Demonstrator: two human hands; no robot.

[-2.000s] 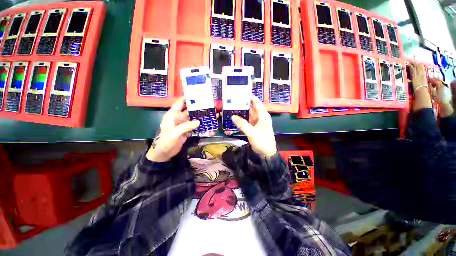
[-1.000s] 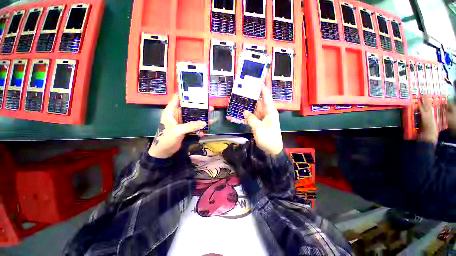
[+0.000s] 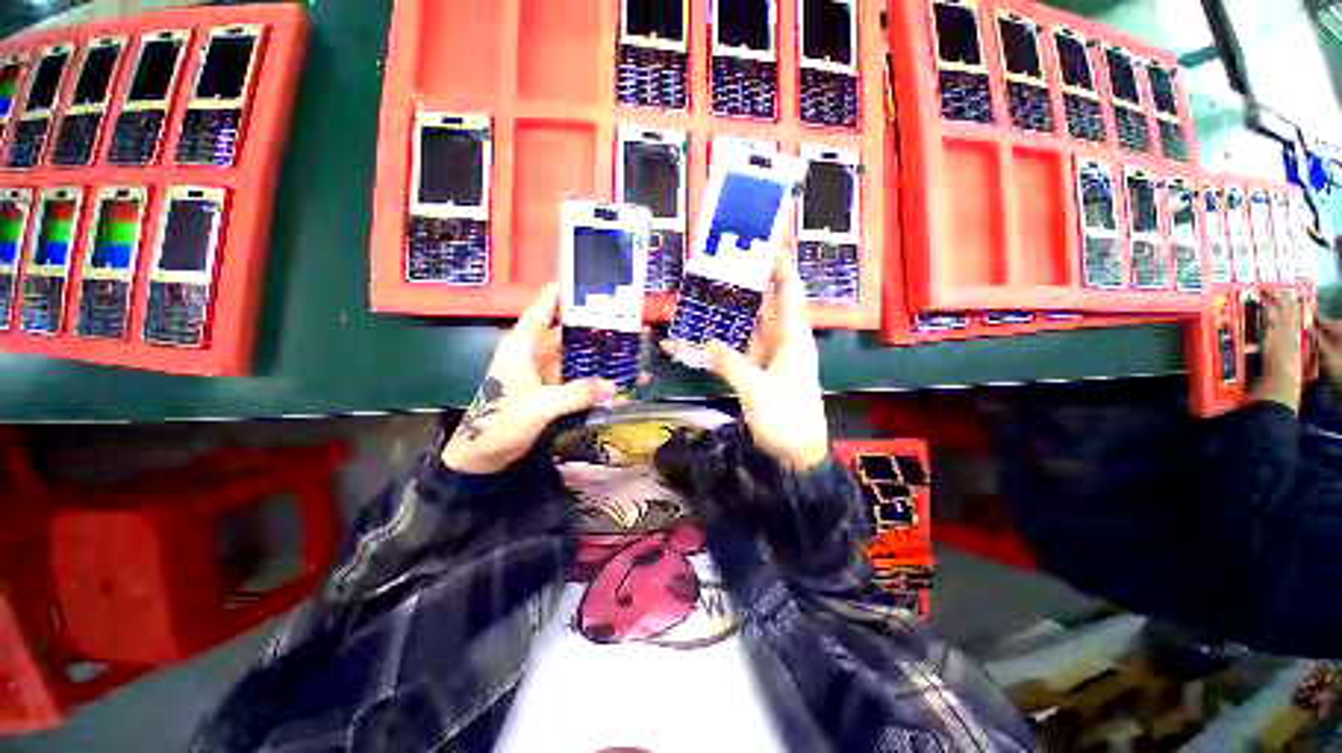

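My left hand (image 3: 518, 386) holds a keypad phone (image 3: 604, 280) nearly upright, thumb on its lower keys. My right hand (image 3: 773, 375) holds a second keypad phone (image 3: 736, 236), its top tilted to the right, thumb at its lower keys. Both screens show white with dark blue blocks. The phones are over the front edge of a red tray (image 3: 501, 302). That tray holds several phones with dark screens, one of them alone at lower left (image 3: 451, 191). Empty slots show at its upper left and beside that phone. The right-hand phone hides part of the tray's lower row.
Red trays with phones stand at left (image 3: 250, 280) and right (image 3: 1119, 306) on the dark green bench (image 3: 342, 191). Another person's hand (image 3: 1280, 346) is at a far-right tray. Red stools (image 3: 125, 566) and a red tray of dark items (image 3: 924, 552) are below.
The blue blocks on both screens have grown. The left phone has moved slightly right. The right phone has swung from upright to tilted since the earliest frame. The other person's hands have moved.
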